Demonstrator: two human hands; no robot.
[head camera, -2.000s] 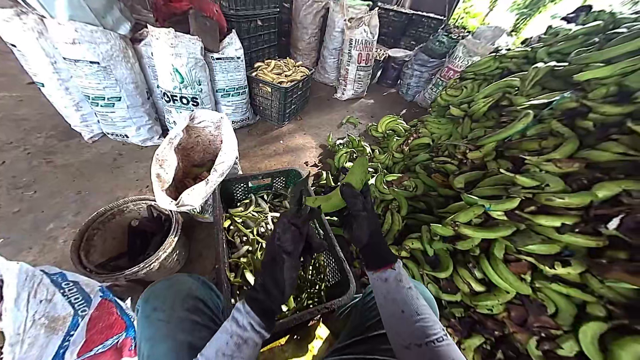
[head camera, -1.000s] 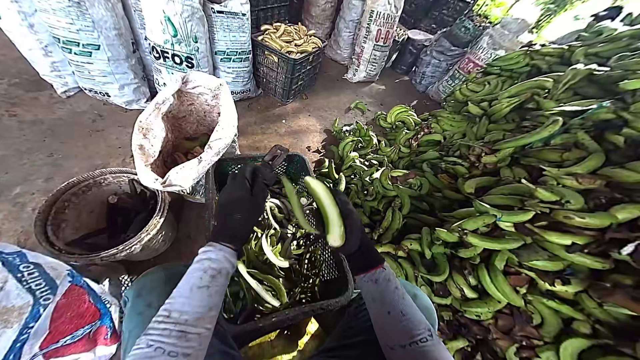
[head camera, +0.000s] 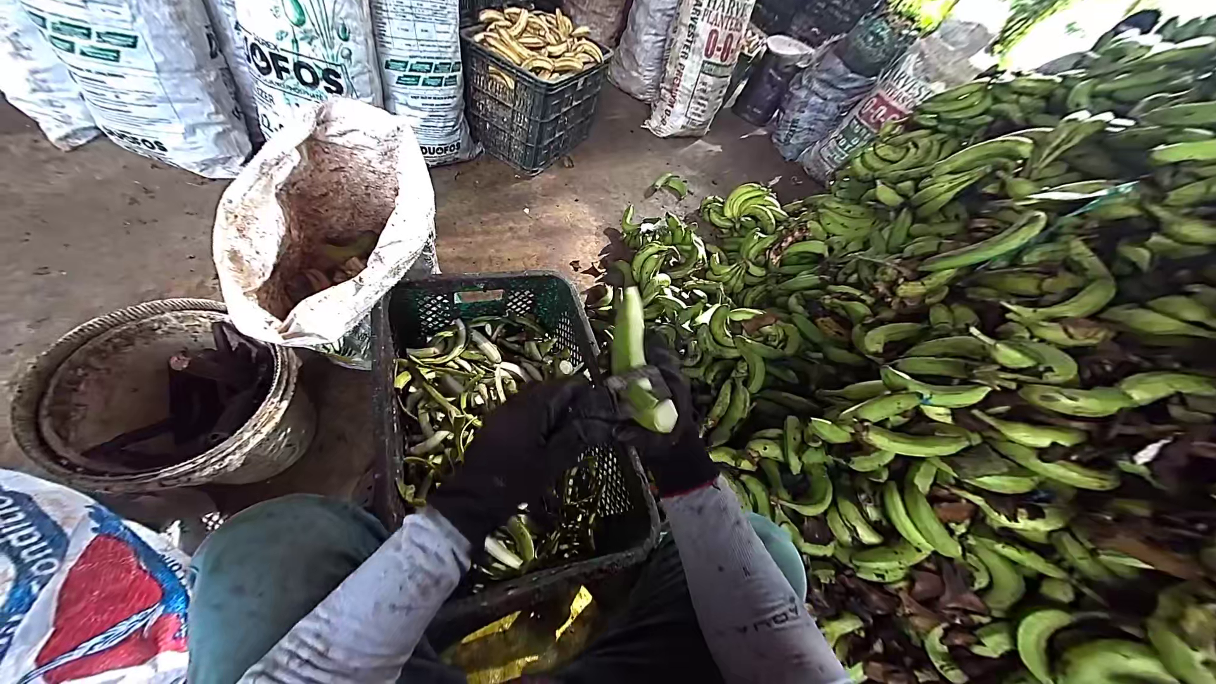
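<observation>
My right hand (head camera: 670, 418), in a dark glove, grips a partly peeled green plantain (head camera: 629, 332) that stands nearly upright over the right edge of a black plastic crate (head camera: 382, 418). My left hand (head camera: 532, 432), also gloved, is close to the plantain's lower half with its fingers curled; a small blurred piece shows between the hands, and whether it is a blade or peel I cannot tell. Green and pale peels (head camera: 456, 380) lie in the crate below both hands.
A big heap of green plantains (head camera: 950, 380) fills the right side. An open white sack (head camera: 408, 190) and a round tub (head camera: 285, 418) with dark cloth-like material stand left of the crate. Full sacks (head camera: 313, 47) and a crate of yellowish fruit (head camera: 537, 114) stand behind.
The plantain was whole and green two seconds ago; now pale flesh shows on it. My left hand has moved from the crate's far left side to beside the plantain.
</observation>
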